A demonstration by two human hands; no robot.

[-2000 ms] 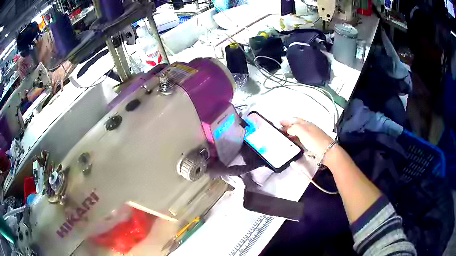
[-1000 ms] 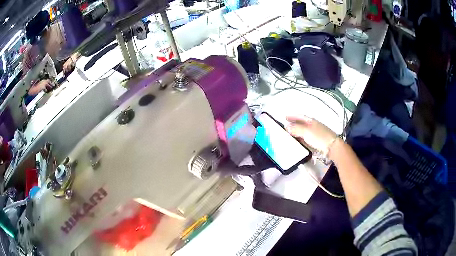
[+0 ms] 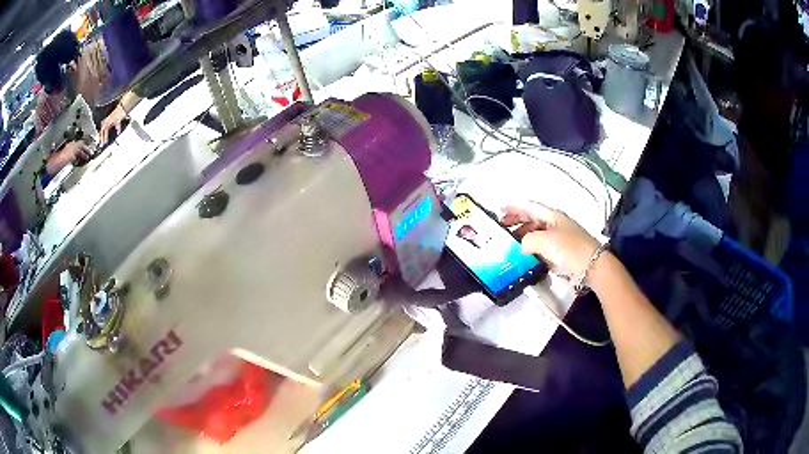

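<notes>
A smartphone [image 3: 493, 253] with a lit screen lies tilted on the table beside the purple motor end of the cream sewing machine [image 3: 235, 230]. A white cable runs from its lower end. My right hand [image 3: 557, 244] is at the phone's right edge, fingers bent and fingertips over the screen; it does not grip the phone. A bracelet and a striped sleeve show on that arm. My left hand is not in the picture. A dark cloth strip [image 3: 495, 359] lies below the phone.
A red plastic bag [image 3: 222, 399] and small yellow-green snips [image 3: 341, 403] lie by the machine. Dark thread cones [image 3: 434, 97], a dark pouch [image 3: 561, 105] and a grey can [image 3: 626, 80] stand behind. A blue basket [image 3: 754, 275] is at right. Another person's hands [image 3: 71, 155] show far left.
The phone's screen has changed from mostly white to a picture with blue below. My right hand's fingers have bent and moved further over the screen. The view has shifted slightly.
</notes>
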